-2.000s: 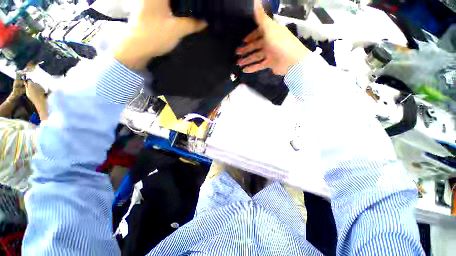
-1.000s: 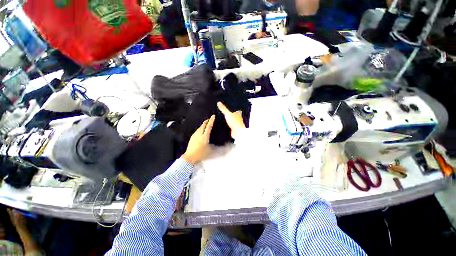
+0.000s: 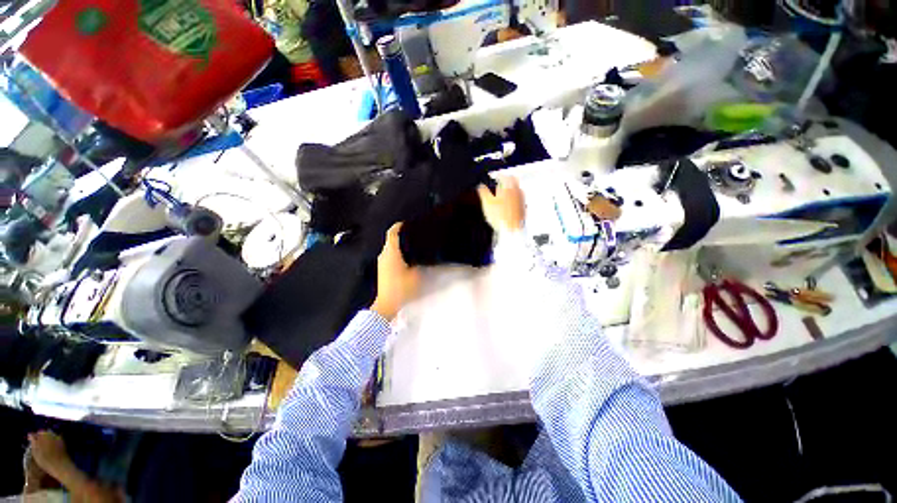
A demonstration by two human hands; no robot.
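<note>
A bundle of black cut pieces lies on the white table in front of me. My left hand holds its left edge, and my right hand holds its right edge. The fingertips are partly hidden by the cloth. A flat black piece lies to the left of the bundle. A dark grey-black cloth heap lies behind it. The sewing machine head stands right of my right hand.
Red-handled scissors and snips lie at the right. A grey motor housing stands at the left. A red bag hangs at the upper left. Another person's hand shows at the lower left.
Since the previous frame, my hands have moved apart to opposite sides of the black bundle and now grip it. Earlier they held black cloth up close. The view has shifted.
</note>
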